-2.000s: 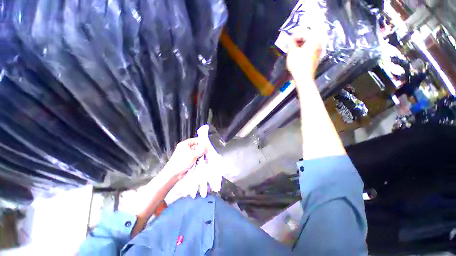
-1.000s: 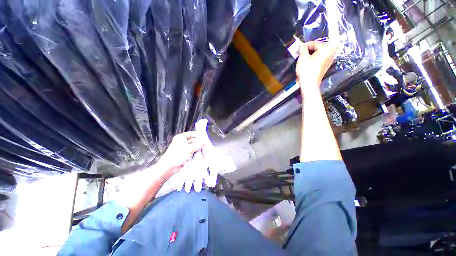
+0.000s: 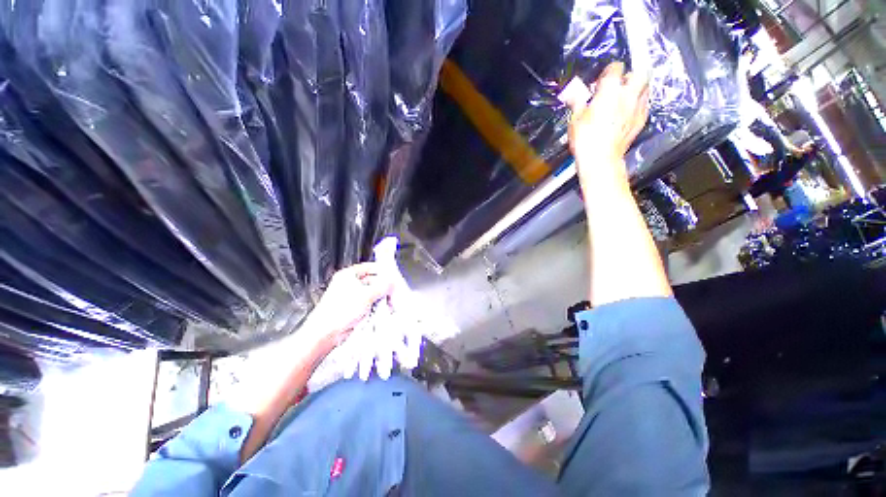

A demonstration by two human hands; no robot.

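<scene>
My left hand [image 3: 352,293] is closed on a bunch of white paper tags [image 3: 391,335] in front of my chest; the tags fan downward. My right hand [image 3: 609,112] is stretched out at the shiny film tops of the bagged garments [image 3: 680,73] at the upper right. A small white tag [image 3: 574,93] shows beside its fingertips. I cannot tell whether the fingers grip the tag or the film. A dark cover with an orange band [image 3: 494,122] hangs to the left of that hand.
Dark garments under clear film [image 3: 194,146] fill the upper left. Matt black garments [image 3: 797,359] stand at the right. A metal rail frame [image 3: 515,351] is low in the middle. A brown carton [image 3: 714,194] lies beyond my right forearm. Grey floor [image 3: 476,301] shows between.
My right hand has stayed by the film tops, moved slightly, and its fingers have spread and lifted compared with a second ago. My left hand still holds the bunch, nearly unmoved.
</scene>
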